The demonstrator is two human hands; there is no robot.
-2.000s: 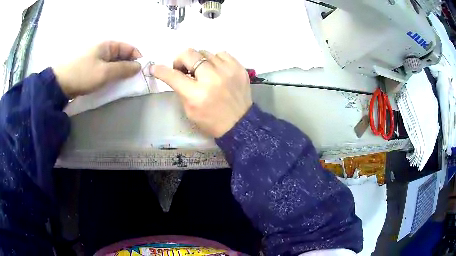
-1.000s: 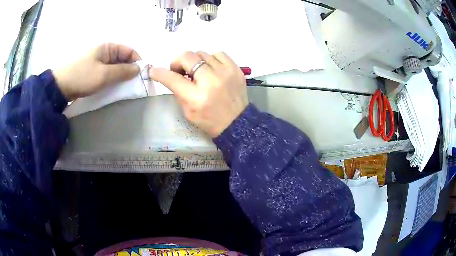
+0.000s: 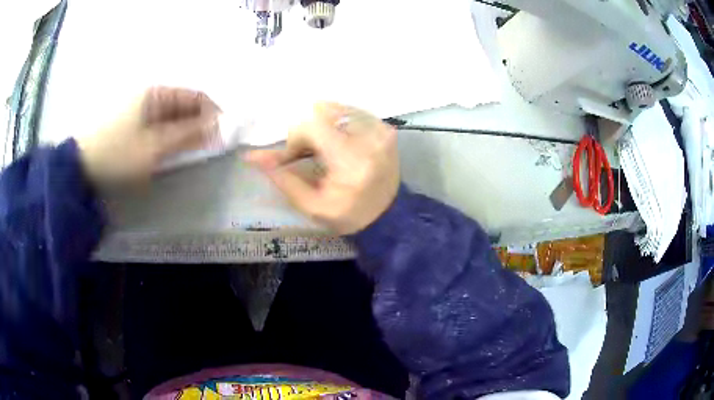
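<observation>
The white garment panel [image 3: 156, 47] covers the table top under the machine's presser foot and needle [image 3: 265, 30]. My left hand [image 3: 168, 129] is blurred at the panel's front edge, its fingers closed on the white cloth there. My right hand [image 3: 333, 168] is just right of it, over the table's front part, blurred, with its fingers curled around a thin dark tool [image 3: 296, 158]. Only part of the tool shows between the fingers; its tip is too blurred to tell.
The white sewing machine arm [image 3: 579, 55] stands at the upper right. Red-handled scissors [image 3: 593, 176] lie below it, beside stacked cut pieces [image 3: 654, 183]. A measuring tape [image 3: 188, 247] runs along the front edge. A taped package [image 3: 567, 259] and printed sheet [image 3: 656, 316] are lower right.
My right hand has moved down and turned, and the red handle is no longer visible. My left hand has dropped a little with the cloth edge. Both hands are now blurred.
</observation>
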